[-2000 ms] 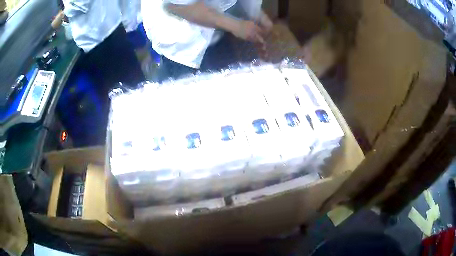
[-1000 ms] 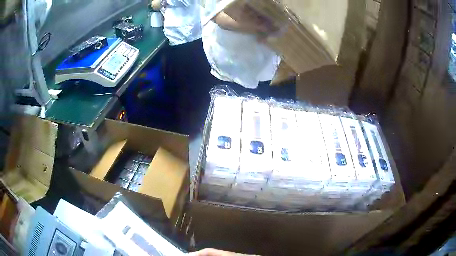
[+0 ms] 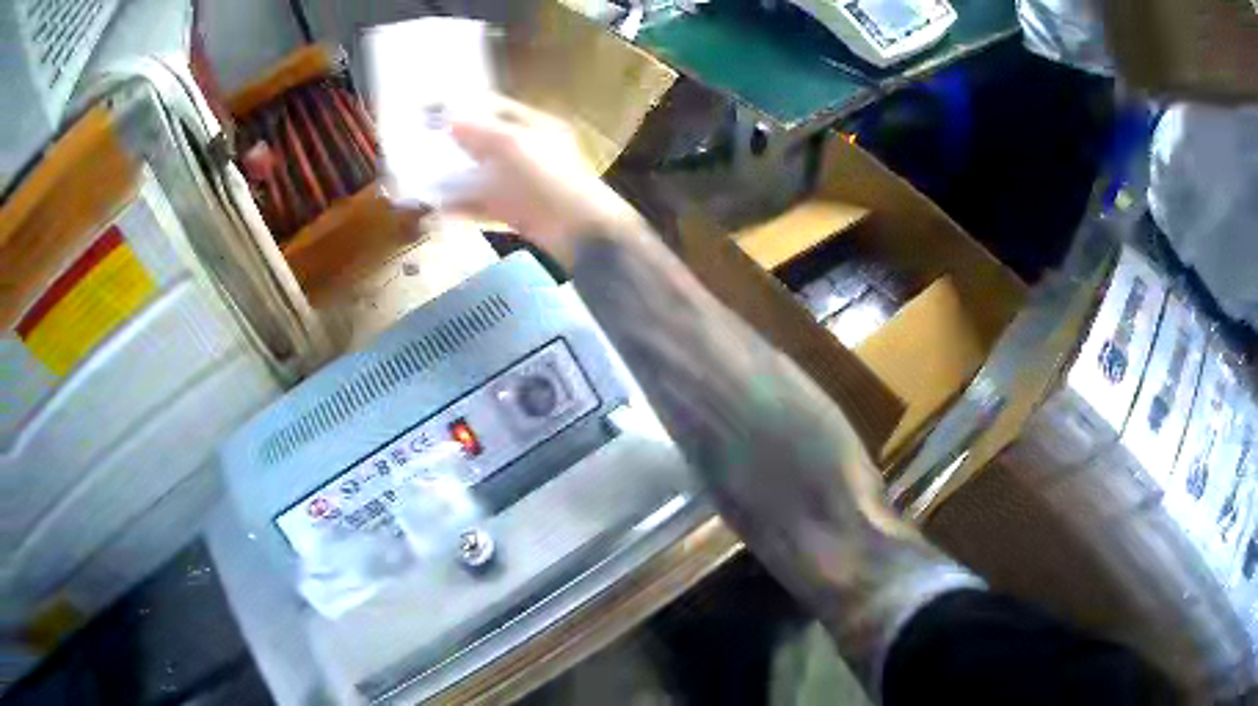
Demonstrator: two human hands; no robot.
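My right hand reaches in from the lower right, above and behind the sealer, and is closed on a white smartwatch box. The box and fingers are blurred, so the box's film cannot be made out. The heat sealer sits below the hand, with its red switch lit, a round dark dial and a silver knob. A crumpled clear piece lies over part of the panel. The sealing edge runs along the front. My left hand is not in view.
A small open carton holds dark items. Packed white boxes stand at the right edge. Reddish-brown strips lie behind the sealer. A white ribbed container stands left. A scale sits on the green table.
The view has swung left from the large carton to the sealer. The hand, first absent and then at the bottom edge, now reaches across with a white box.
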